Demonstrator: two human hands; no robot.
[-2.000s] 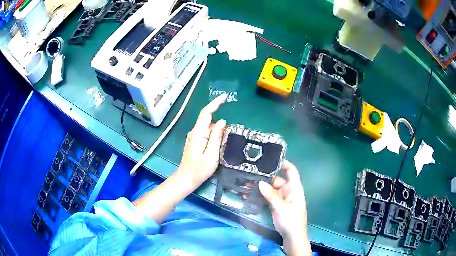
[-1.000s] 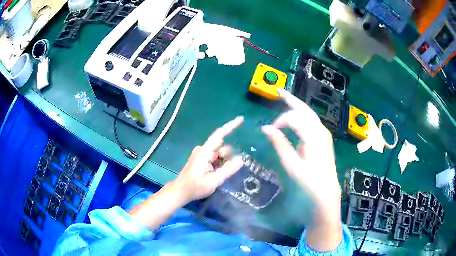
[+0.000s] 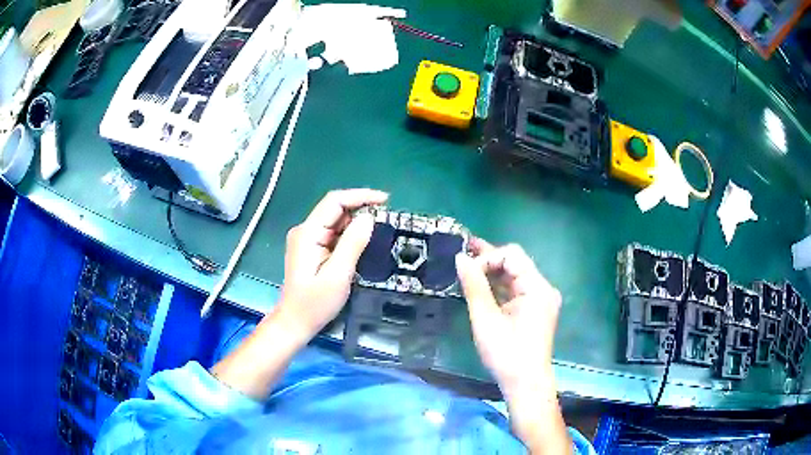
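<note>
A dark front housing (image 3: 396,322) with a mottled pale rim lies at the bench's near edge in front of me. Its black upper panel (image 3: 378,258) has a hexagonal hole in the middle. My left hand (image 3: 325,253) grips the upper left corner of the housing between thumb and fingers. My right hand (image 3: 507,298) has its thumb and fingertips on the upper right corner. Whether a film piece is at my fingertips is too small to tell.
A white tape dispenser (image 3: 209,98) stands left, its pale cable beside it. A press fixture (image 3: 547,120) holding a housing sits between two yellow button boxes (image 3: 443,94) (image 3: 631,153). Several housings (image 3: 654,302) stand at right. A blue bin (image 3: 44,311) with housings is at lower left.
My right hand has come back from near the left yellow box to the housing's right corner. My left hand now grips the left corner. The view has shifted, so the bench items sit higher.
</note>
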